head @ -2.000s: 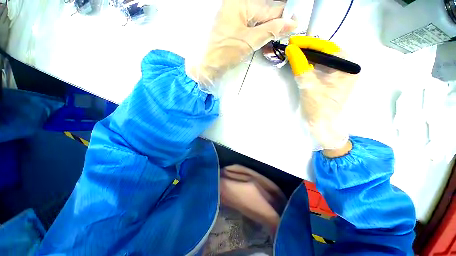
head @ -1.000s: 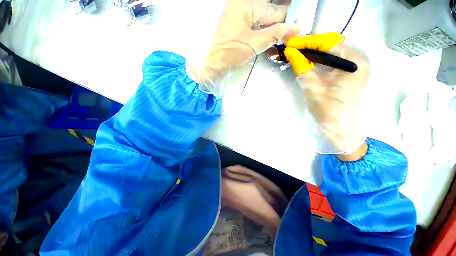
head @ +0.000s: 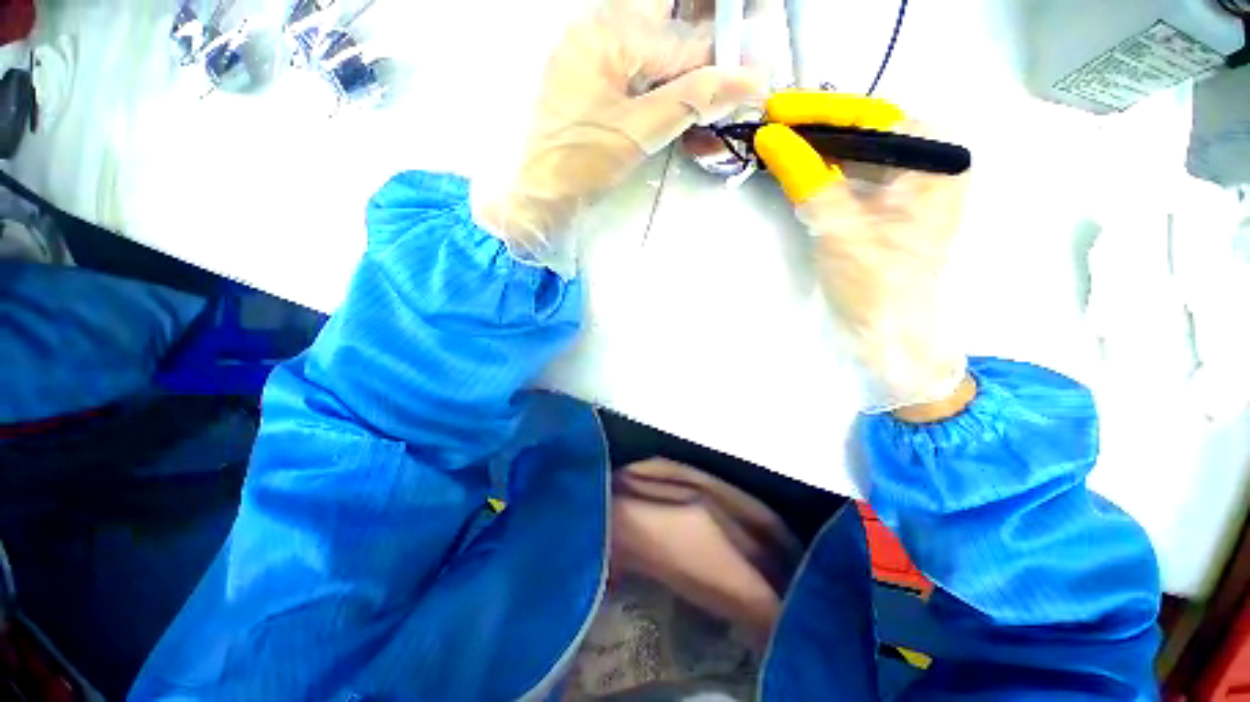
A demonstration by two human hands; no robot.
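Observation:
My left hand (head: 603, 124), in a clear loose glove, holds the unit at the top centre, thumb and fingers at its near end. The unit's white bar (head: 729, 34) runs up past the frame's top edge. Its shiny chrome end part (head: 720, 154) shows between my hands. My right hand (head: 877, 233), gloved with orange-yellow finger cots, grips black tweezers (head: 891, 147). Their tips are at the chrome end part; exact contact cannot be told. A thin dark wire (head: 661, 196) sticks out toward me beside my left fingertips.
Similar units with shiny ends (head: 336, 62) lie at the upper left. A white labelled bottle (head: 1131, 55) stands at the upper right. White wipes (head: 1145, 309) lie at the right. A dark curved line (head: 891, 48) runs near the top. A person's blue sleeve (head: 82, 336) shows at the left.
The view has shifted slightly, so more of the units at the left shows. Both hands keep their hold at the chrome end, and the tweezers lie slightly flatter.

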